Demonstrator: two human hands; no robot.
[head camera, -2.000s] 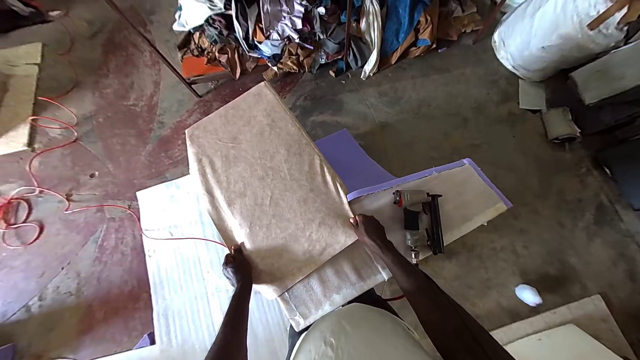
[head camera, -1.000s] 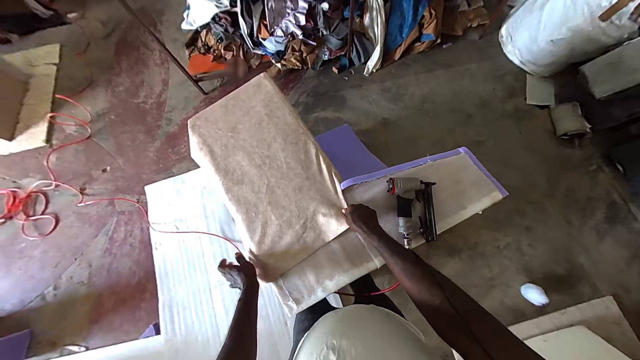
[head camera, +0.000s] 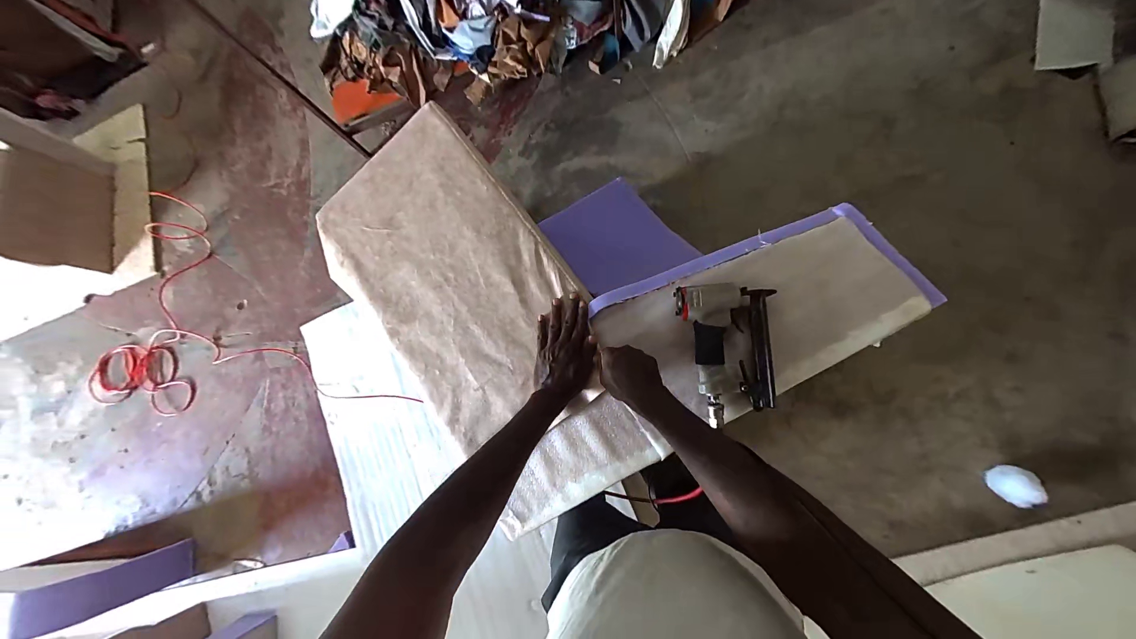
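Observation:
A large block-shaped piece wrapped in tan fabric lies in front of me, across a long tan panel with purple edging. My left hand rests flat on the lower right edge of the wrapped piece, its fingers extended. Just right of it, my right hand is closed at the corner where the piece meets the panel, pinching what looks like fabric there. A pneumatic staple gun lies on the panel to the right of my right hand. Purple foam or board shows behind the panel.
A red air hose lies coiled on the floor at left and runs under the wrapped piece. White sheeting is beneath. Fabric scraps are heaped at the top. A white wad and a pale board lie at lower right.
My left hand has moved from the lower left corner of the wrapped piece to its lower right edge, beside my right hand. The right hand has stayed near the same corner.

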